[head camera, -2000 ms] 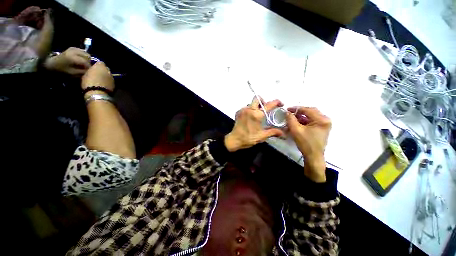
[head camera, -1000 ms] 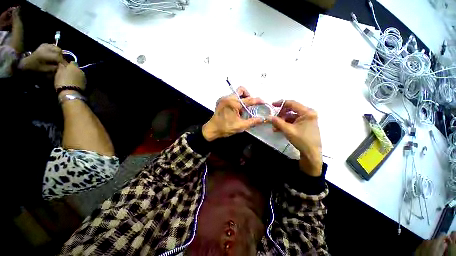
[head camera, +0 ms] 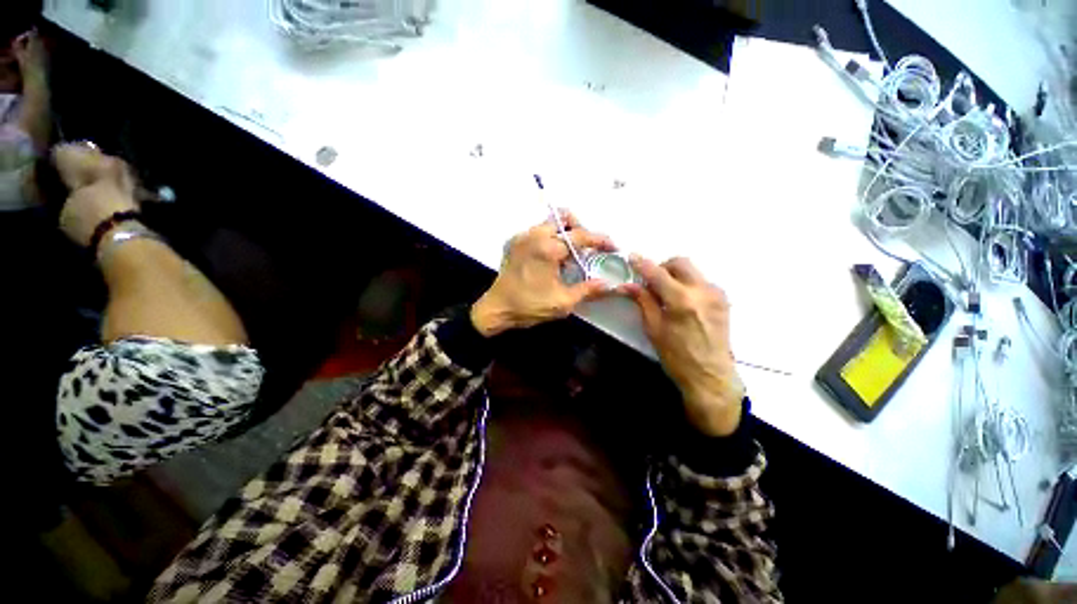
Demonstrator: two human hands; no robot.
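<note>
A white cable (head camera: 612, 270) is wound into a small round loop, held just over the near edge of the bench. My left hand (head camera: 534, 274) pinches the loop's left side between thumb and fingers. One cable end with a dark tip sticks up from the left hand. My right hand (head camera: 689, 321) pinches the loop's right side. Its fingers hide the other cable end. I cannot tell whether a tie is on the loop.
White bench (head camera: 756, 224) runs from upper left to lower right. A pile of coiled cables (head camera: 971, 142) lies at right, above a dark meter with a yellow part (head camera: 875, 368) and loose cables (head camera: 990, 437). More cables (head camera: 343, 21) lie at top left. A neighbour's arm (head camera: 160, 289) is at left.
The cable end that showed at my right fingers is no longer visible. The loop looks rounder and tighter. The neighbour's hands have moved down and left. The view has shifted slightly.
</note>
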